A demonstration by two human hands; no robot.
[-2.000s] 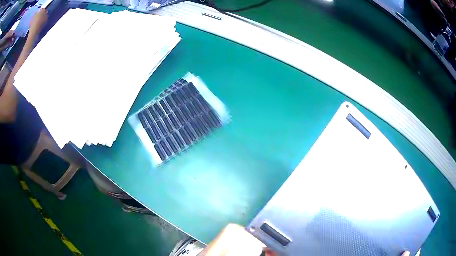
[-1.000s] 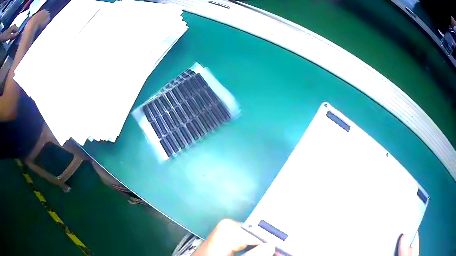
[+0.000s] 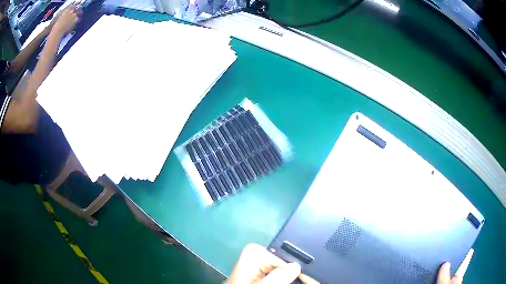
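A silver-grey laptop or bottom cover lies at the lower right, underside up, with black foot strips near its corners and dotted vent areas. My left hand is at its lower left corner beside a black foot strip, fingers bent together; whether it pinches something small is hidden. My right hand holds the cover's lower right edge, cut off by the picture's bottom. A sheet of black rubber feet on pale backing lies on the green mat left of the cover.
A fanned stack of white sheets lies on the bench's left. A pale edge rail borders the far side. Another person's arm is at the upper left, above a stool. Clear bagged material lies at the top.
The view has shifted, so the stack and feet sheet appear further right and lower. The cover looks greyer, with its vent dots visible again. Both hands remain at the cover's near edge.
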